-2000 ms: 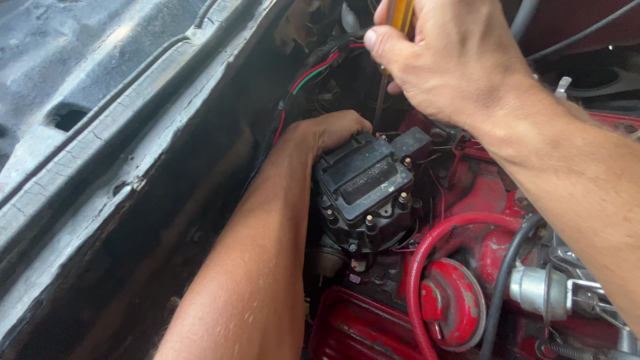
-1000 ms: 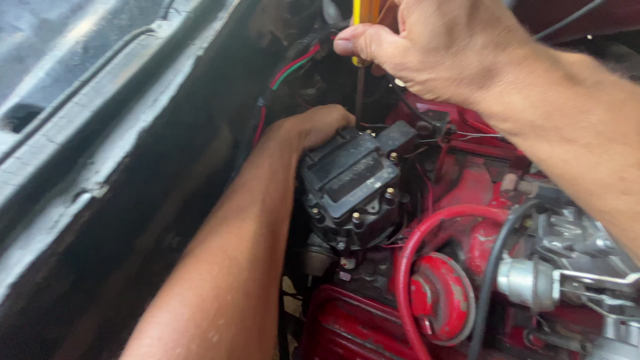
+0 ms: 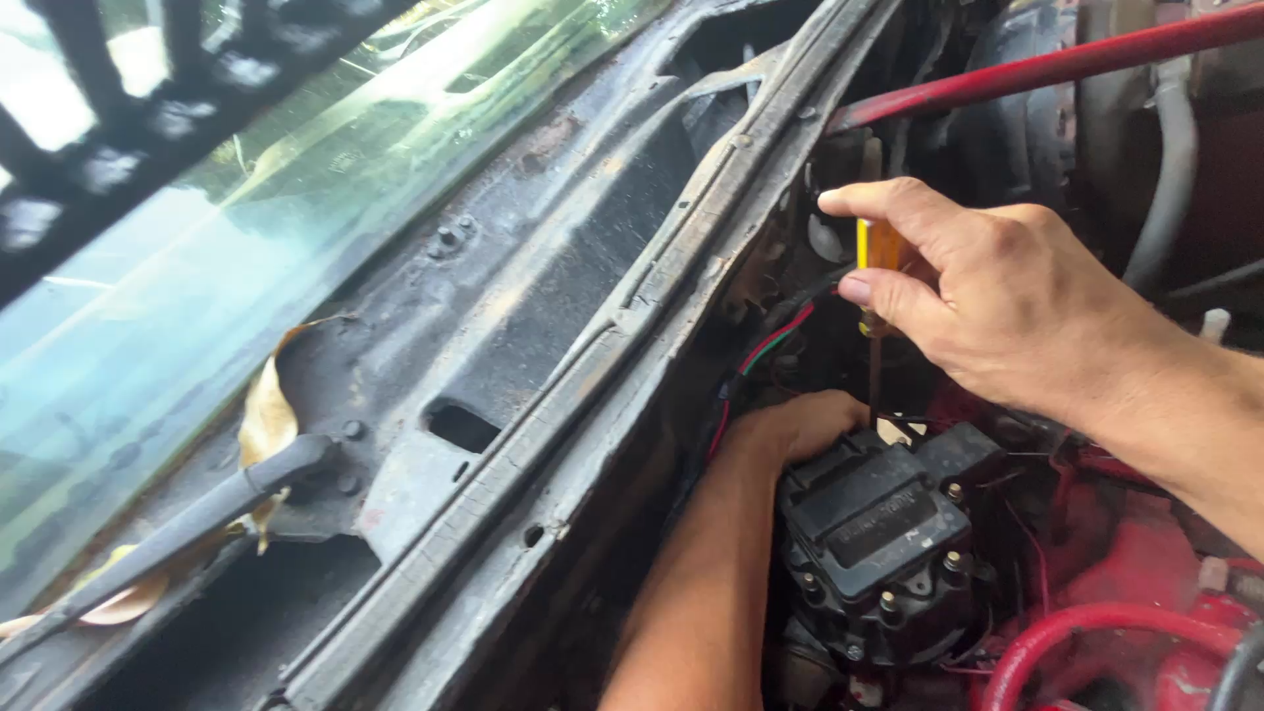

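Observation:
A black distributor cap (image 3: 874, 523) with several brass-coloured terminals sits at the lower right, among red engine parts. My left hand (image 3: 815, 425) reaches behind it, at its far side; the fingertips are hidden, so its hold cannot be told. My right hand (image 3: 978, 286) grips a screwdriver with a yellow-orange handle (image 3: 879, 247) between thumb and fingers. The screwdriver stands upright, its shaft (image 3: 875, 380) running down to the far edge of the cap beside my left fingers. Its tip is hidden.
The cowl's cracked edge (image 3: 612, 341) crosses diagonally left of my left arm, with a wiper arm (image 3: 188, 533), dry leaf (image 3: 269, 415) and windshield (image 3: 197, 276) beyond. A red bar (image 3: 1047, 74) spans the upper right. Red and green wires (image 3: 775, 341) run behind my left wrist. A red hose (image 3: 1116, 622) curves at lower right.
The view has swung left, bringing the cowl and windshield into sight. My right index finger has extended beside the top of the screwdriver handle. My left hand stays behind the distributor cap.

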